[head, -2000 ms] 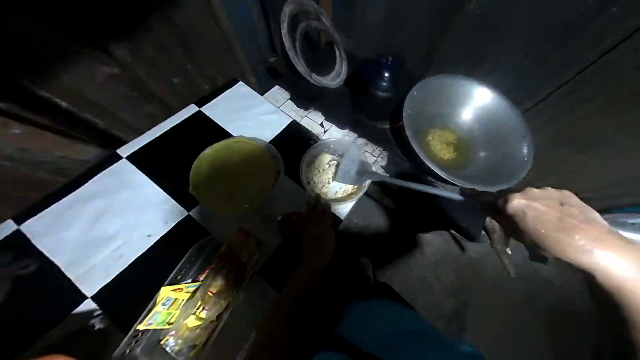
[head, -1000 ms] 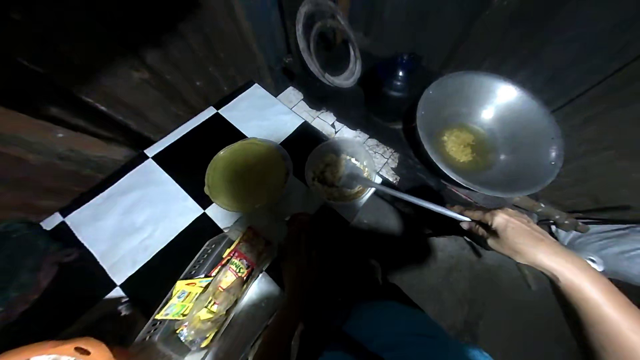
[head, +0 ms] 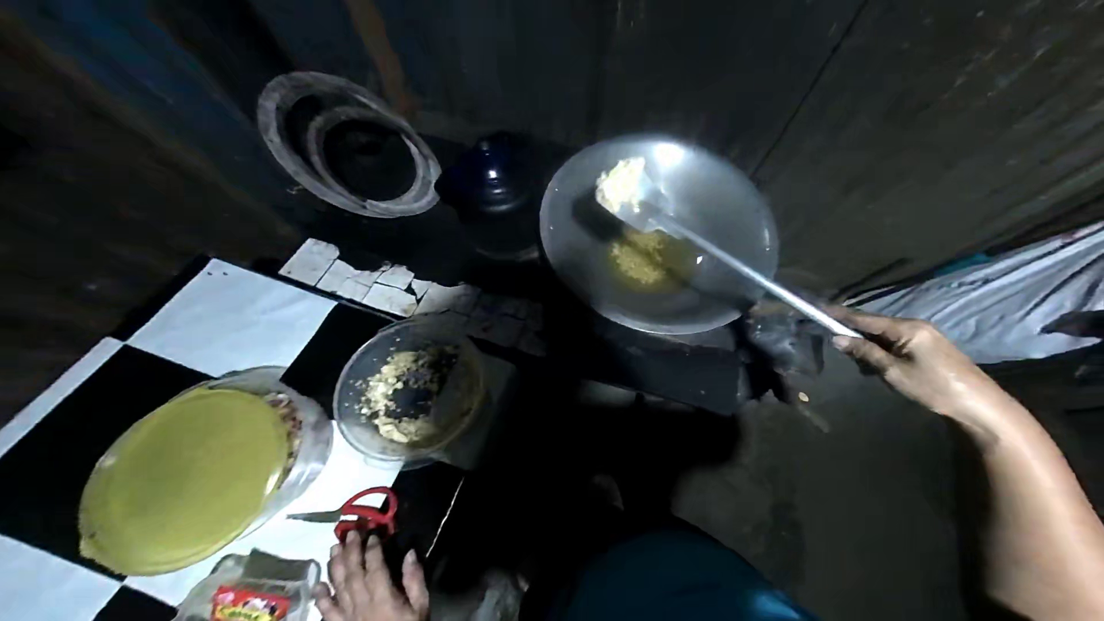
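Note:
My right hand (head: 901, 358) grips the long metal handle of a spatula (head: 750, 272). The spatula's blade carries pale chopped food (head: 623, 185) above a metal wok (head: 733, 207), where yellowish bits (head: 640, 259) lie in liquid at the bottom. My left hand (head: 371, 582) rests palm down with fingers spread, its fingertips close to the red-handled scissors (head: 366, 511) on the checkered surface. Beyond it stands a clear bowl (head: 345, 405) with leftover chopped food (head: 401, 388) on its bottom and side.
A yellow-green lid (head: 185, 483) lies over another clear container (head: 306, 431) at the left. Near my left hand is a plastic tray (head: 302, 573) with a red packet (head: 250, 604). Broken white tiles (head: 388, 297) edge the stove side. Behind are a dark blue pot (head: 496, 177) and a ring-shaped object (head: 285, 155).
The spatula has moved from the clear bowl to over the wok, with pale food on its blade. The view has shifted. The left hand now shows clearly beside the scissors.

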